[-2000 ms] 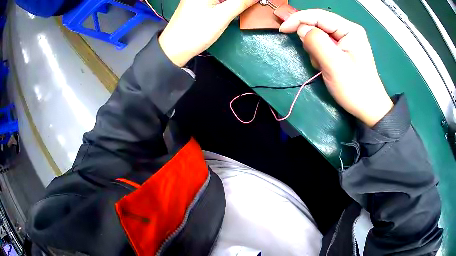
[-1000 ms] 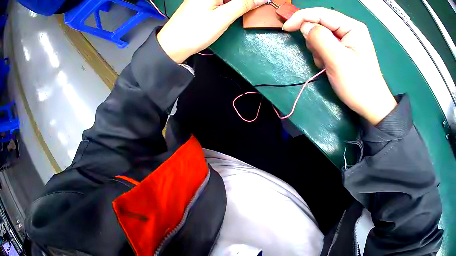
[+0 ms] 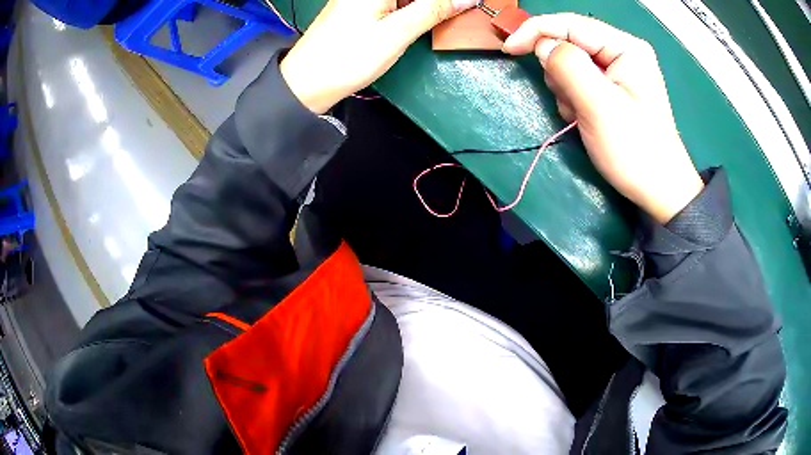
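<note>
My right hand [image 3: 614,107] is shut on the red test probe [image 3: 509,19] above the green bench. The probe's thin metal tips point up and left toward the fingertips of my left hand [image 3: 365,40]. My left hand is cut off by the top edge; its fingertips meet a small shiny part there, too small to tell clearly. The orange-brown backing pad [image 3: 464,34] lies under the tips. A pink lead [image 3: 536,173] and a black lead [image 3: 498,151] run from my right hand over the bench edge.
The green bench [image 3: 498,102] curves down to the right, with a long white rail [image 3: 738,80] beyond it. A blue stool [image 3: 191,40] stands on the grey floor [image 3: 98,151] at the upper left. Both dark sleeves reach across the bench edge.
Since the earliest frame, both hands have shifted very slightly at the top, and the small round part shows less. Since one second ago, almost nothing has moved.
</note>
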